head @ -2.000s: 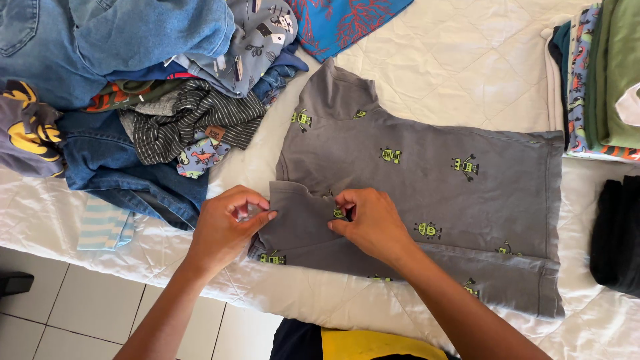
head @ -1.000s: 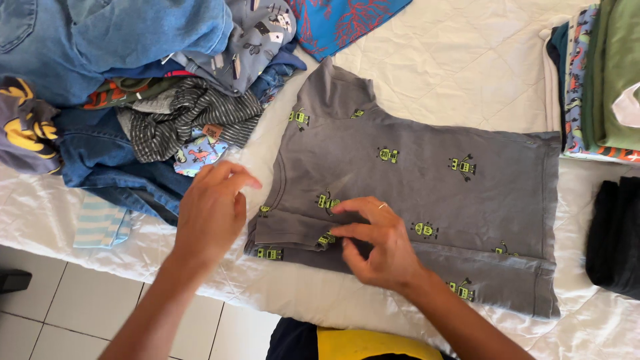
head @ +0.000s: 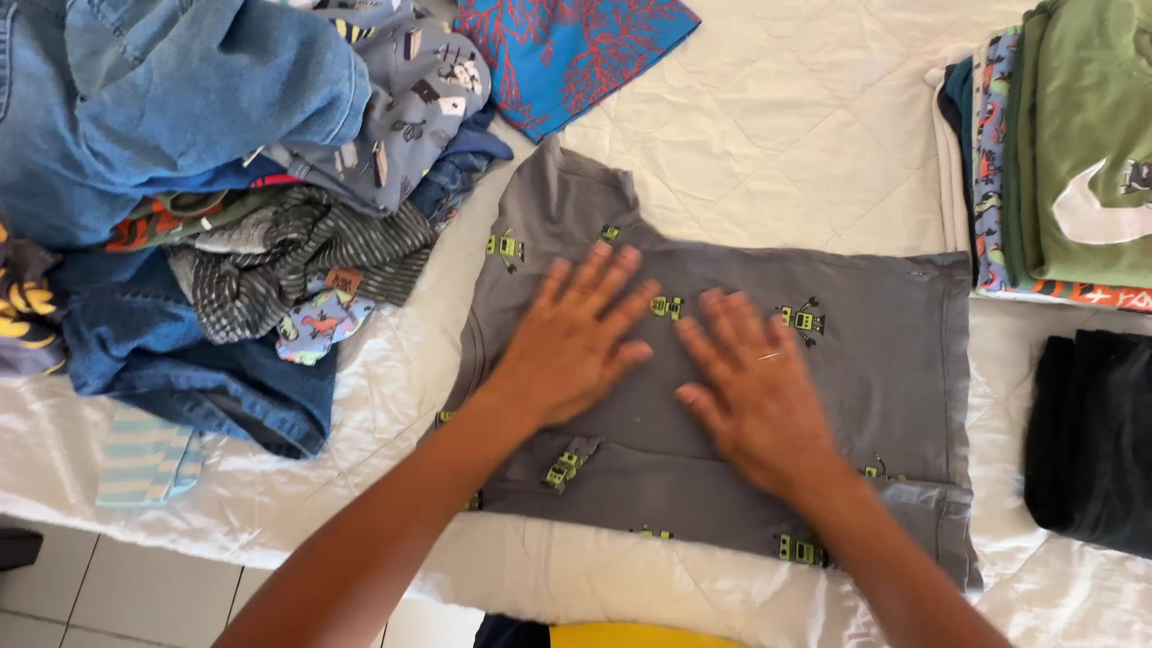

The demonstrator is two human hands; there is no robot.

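Observation:
A grey T-shirt (head: 882, 378) printed with green robots lies sideways on a white quilted cover, its hem to the right. The near side of the shirt is folded over, while one short sleeve sticks out at the far side. My left hand (head: 576, 342) rests flat on the shirt's upper part, fingers spread. Beside it, to the right, my right hand (head: 756, 387), with a thin ring, lies palm down on the middle of the shirt. Neither hand grips the fabric.
A loose heap of clothes with blue jeans (head: 207, 99) lies at the left. Blue cloth with a red coral print (head: 576, 54) is at the top. Folded clothes (head: 1089, 135) are stacked at the right, above a folded black garment (head: 1093, 441). The quilted cover's (head: 225, 540) near edge hangs above floor tiles.
Both hands have moved up from the shirt's folded near side to its middle. Two seconds ago they pinched the folded sleeve; now they lie flat on the fabric.

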